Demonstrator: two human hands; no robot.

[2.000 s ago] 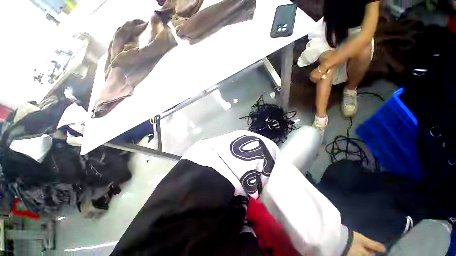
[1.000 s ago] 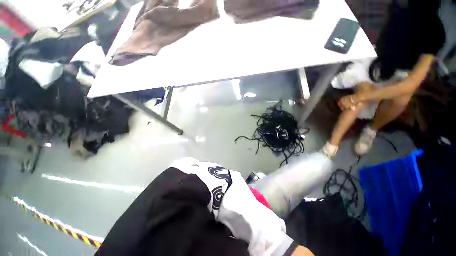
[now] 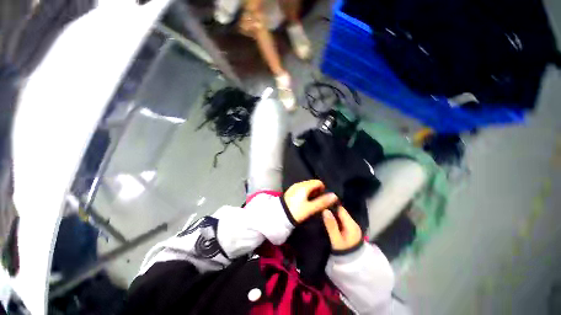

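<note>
A black garment (image 3: 335, 161) lies over my lap and hangs down between my legs. My left hand (image 3: 304, 200) comes from the left with fingertips bent together on the garment. My right hand (image 3: 342, 230) meets it from the right, its fingertips pinching the cloth just below the left fingertips. The picture is blurred, and whether a cord lies between the fingertips cannot be told.
A blue crate (image 3: 369, 61) heaped with black garments (image 3: 461, 43) stands ahead to the right. Tangled black cords (image 3: 232, 114) lie on the floor. A green sack (image 3: 433, 212) is under the garment. A white table (image 3: 55, 111) is at left. A person's legs (image 3: 267, 46) show ahead.
The view has swung right and down. Both hands now show together on the black garment; one second ago only part of one wrist showed at the bottom edge. The crate now appears larger.
</note>
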